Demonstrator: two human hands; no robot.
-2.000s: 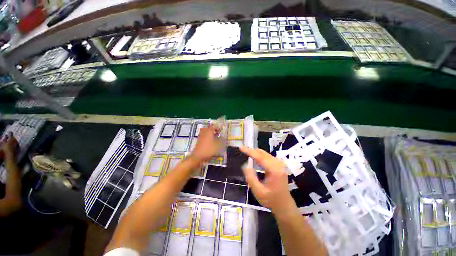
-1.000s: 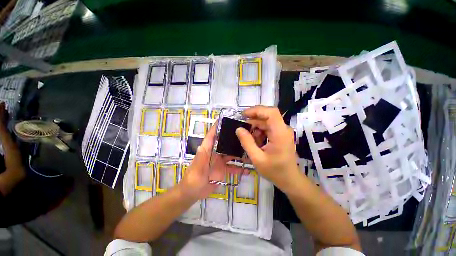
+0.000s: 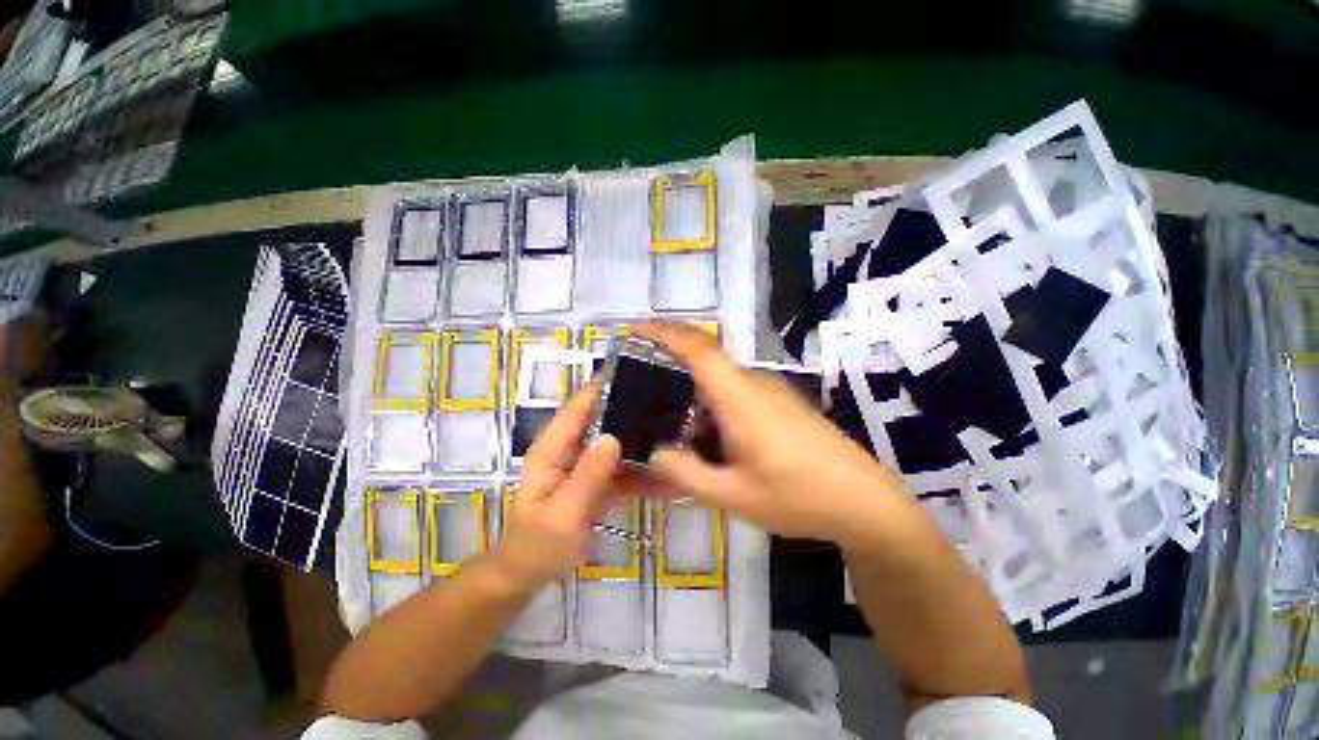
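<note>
A clear-rimmed frame with a black adhesive piece (image 3: 645, 403) on its upper part is held above the middle of the blister tray (image 3: 615, 246). My left hand (image 3: 557, 499) grips its left side, thumb at the lower left corner. My right hand (image 3: 752, 441) holds its right side, fingers at the top edge and thumb near the lower right. Yellow-edged frames (image 3: 405, 370) and dark-edged frames (image 3: 482, 229) stand in rows in the tray. Part of a die-cut sticker sheet (image 3: 538, 382) shows on the tray behind my left hand.
A fanned sheet stack (image 3: 294, 419) lies left of the tray, with a small fan (image 3: 84, 414) farther left. White waste liner (image 3: 1121, 492) with black squares is piled right. Stacked filled trays (image 3: 1287, 434) stand far right. The green conveyor belt (image 3: 579, 101) runs behind.
From both hands apart over the tray, they have come together on the frame. Since a second ago my right hand has shifted from the black piece's face to the frame's right side.
</note>
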